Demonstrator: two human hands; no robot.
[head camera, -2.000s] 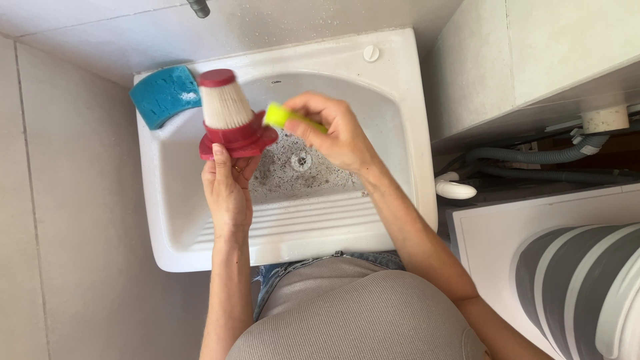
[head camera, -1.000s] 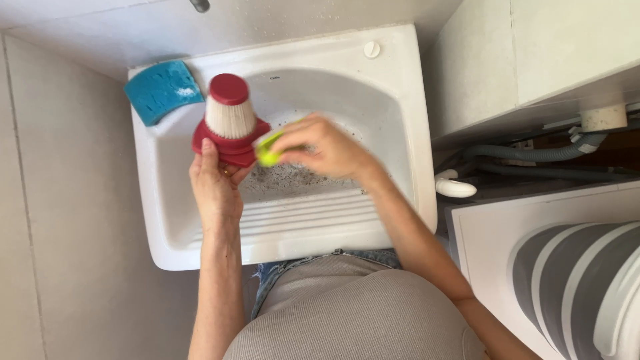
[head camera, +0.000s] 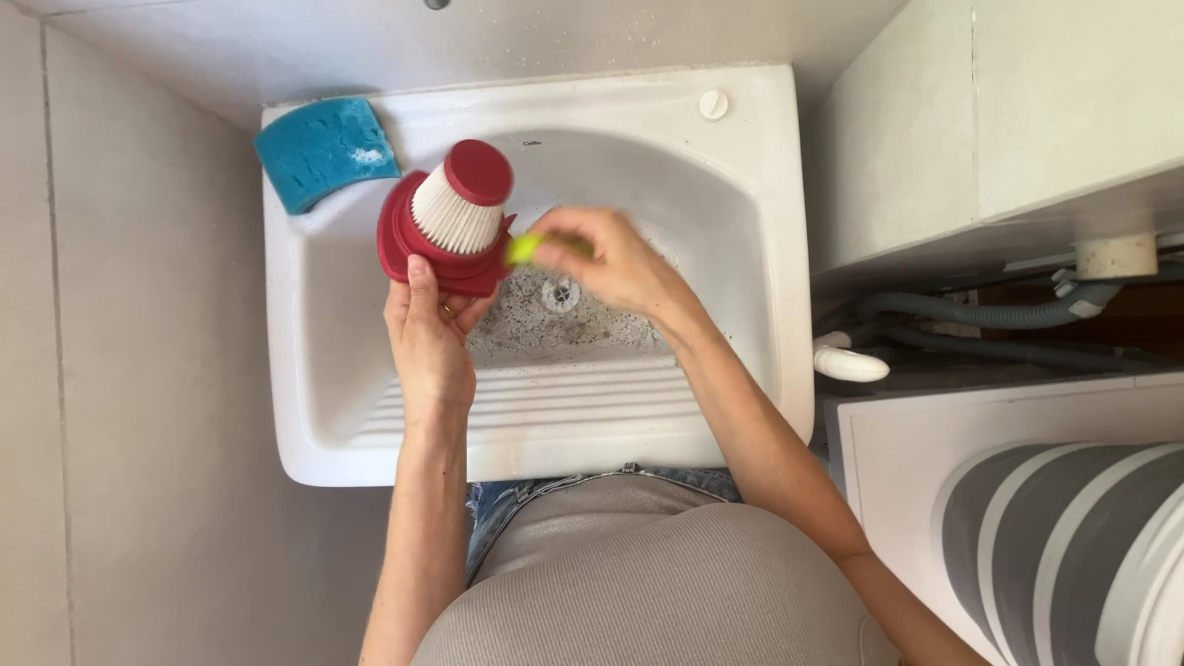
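Observation:
Over the left part of a white laundry sink (head camera: 546, 458), my left hand (head camera: 431, 342) grips a red plastic vacuum filter (head camera: 460, 213) by its wide base. White pleats run around the filter, and its red cap faces up, tilted to the right. My right hand (head camera: 601, 259), blurred, holds a small yellow-green brush (head camera: 524, 249) close against the right edge of the red base; its bristles cannot be made out. Grey dirt and specks lie on the sink floor around the metal drain (head camera: 561, 294).
A blue sponge (head camera: 324, 153) with a white patch rests on the sink's back left corner. A white round plug (head camera: 713, 104) is at the back right. To the right are grey hoses (head camera: 990, 313), a white pipe end (head camera: 851, 364) and a striped grey-and-white container (head camera: 1045, 546).
The filter in my left hand has turned, its cap now leaning right rather than pointing up and back. My right hand keeps moving with the brush beside the red base.

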